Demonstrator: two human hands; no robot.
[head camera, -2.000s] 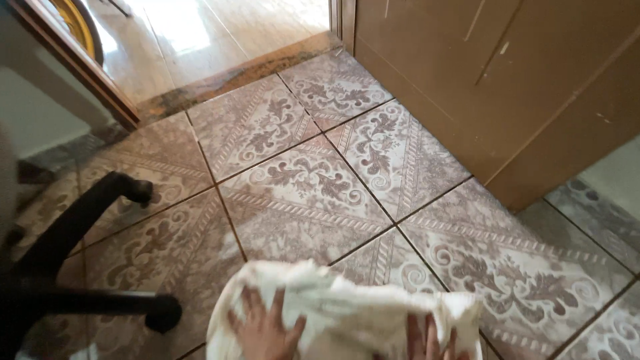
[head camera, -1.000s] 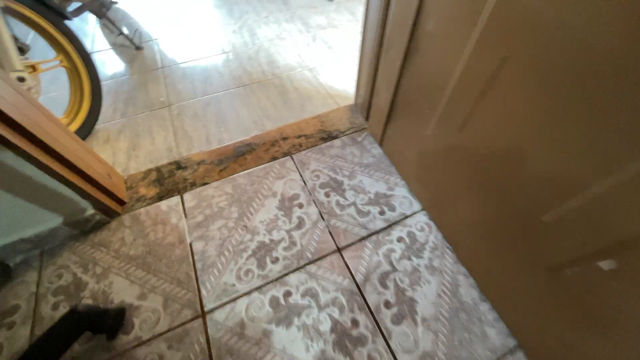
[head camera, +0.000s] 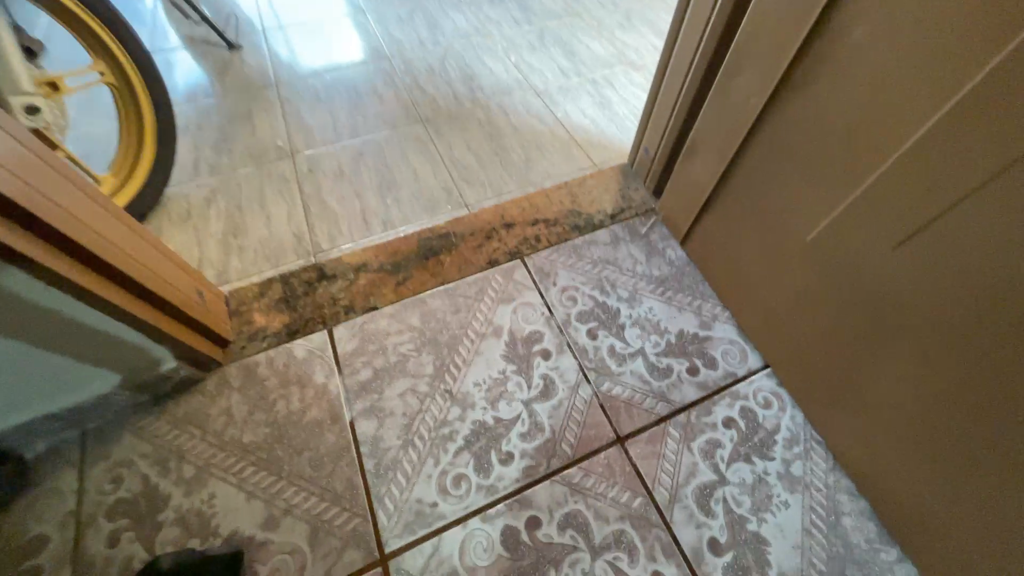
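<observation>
Neither my left hand nor my right hand shows in the head view now, and the white cloth is out of view too. Patterned floor tiles (head camera: 512, 400) with scrollwork and dark grout lines fill the lower part. A stone threshold (head camera: 432, 260), orange-brown with black patches, crosses the doorway. Beyond it lie glossy pale tiles (head camera: 376, 184) with bright reflections.
A brown door (head camera: 864, 280) stands along the right. On the left is a wooden door frame (head camera: 120, 232). A wheel with a yellow rim (head camera: 140, 120) stands beyond the threshold. A dark chair-base leg (head camera: 192, 562) pokes in at the bottom left.
Both hands and the white cloth they were on two seconds ago have left the view. The view has shifted toward the doorway, so less of the chair base shows.
</observation>
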